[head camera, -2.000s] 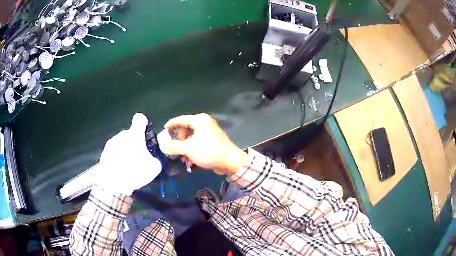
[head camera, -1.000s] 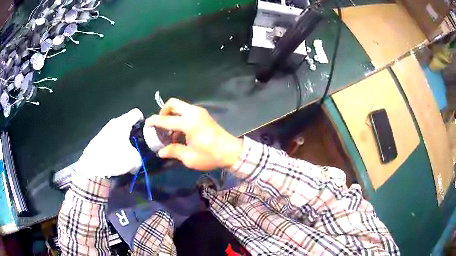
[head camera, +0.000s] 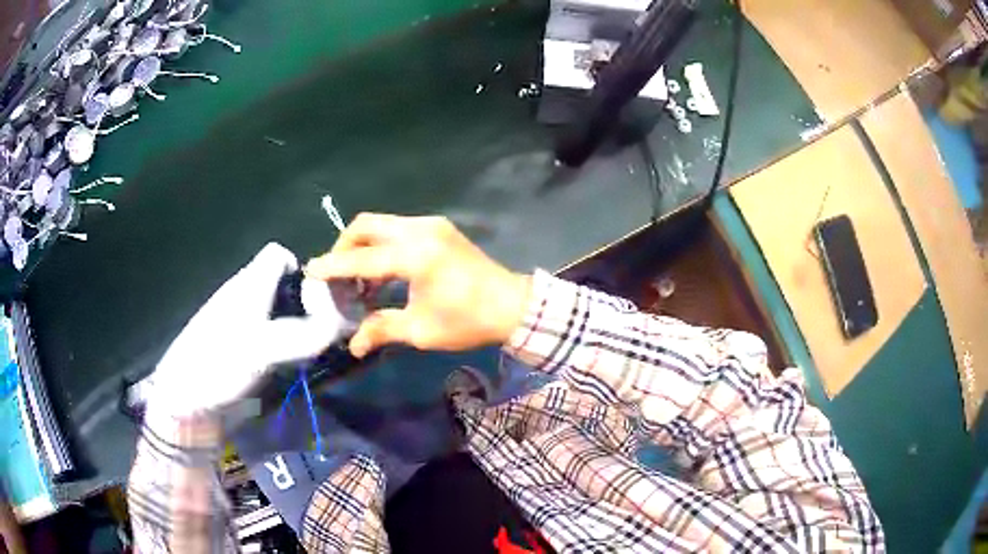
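Observation:
My left hand (head camera: 233, 335), in a white glove, is closed around the black end piece (head camera: 288, 294) of a bar; the bar is mostly hidden under the glove and sleeve. Blue wires (head camera: 312, 413) hang below it. My bare right hand (head camera: 433, 284) pinches a pale round wired part (head camera: 334, 305) between thumb and fingers, against the black end piece. Its white lead (head camera: 333, 211) sticks up above the fingers. The contact between disc and end piece is partly hidden by my fingers.
A heap of wired discs (head camera: 81, 144) lies at the far left. Pale bars (head camera: 41, 395) lie at the left edge. A black electric screwdriver (head camera: 623, 87) leans before the screw feeder (head camera: 561, 67). A black phone (head camera: 846, 276) rests on cardboard (head camera: 891, 243) at right.
The disc has come from beside the black end piece to against it, its lead now pointing up. Both hands have shifted left, and the bar's far end is now hidden.

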